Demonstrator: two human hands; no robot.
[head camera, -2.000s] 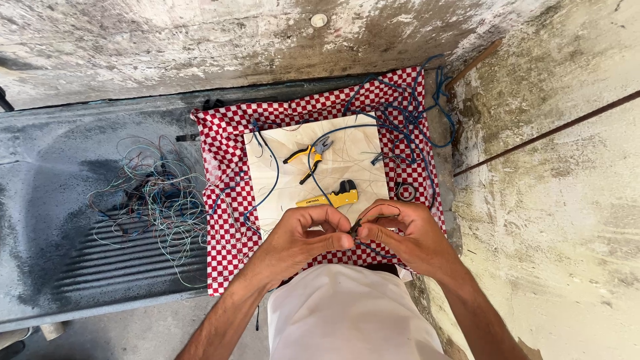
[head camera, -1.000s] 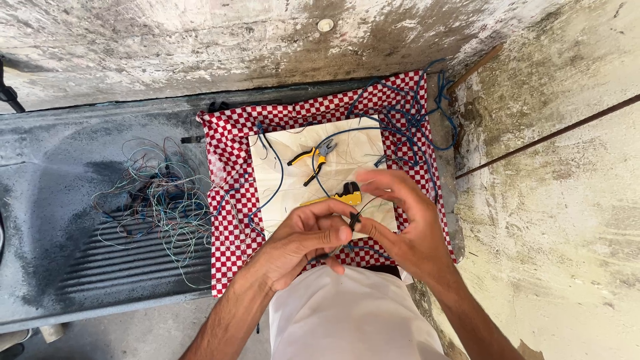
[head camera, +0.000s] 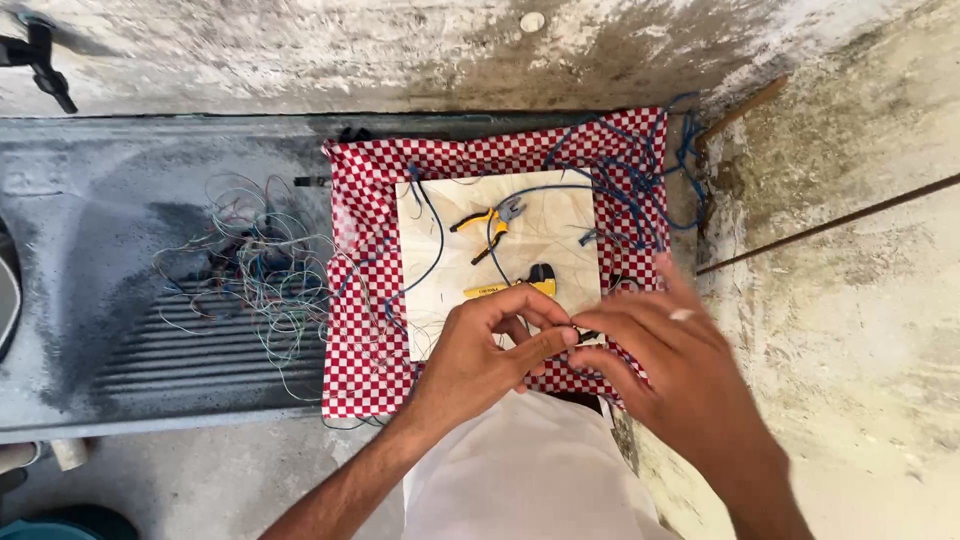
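Note:
Between finger and thumb, my left hand pinches a small dark piece, too small to name surely. My right hand is at its other side, thumb and forefinger apart around it; whether they touch it I cannot tell. Beyond my hands a pale board lies on a red-and-white checked cloth. Yellow-and-black pliers lie spread on the board. Nearer my left hand is a yellow tool with a black head, perhaps a cable stripper. A blue cable runs across the board.
Tangled thin wires lie over the ribbed part of a grey wash basin at left. More blue cable is heaped at the cloth's upper right. A black tap juts from the back wall; a stained wall stands close at right.
My right hand's fingers have spread and shifted since two seconds ago, when they were closed near the small piece. My left hand keeps its pinch. The tools on the board have not moved.

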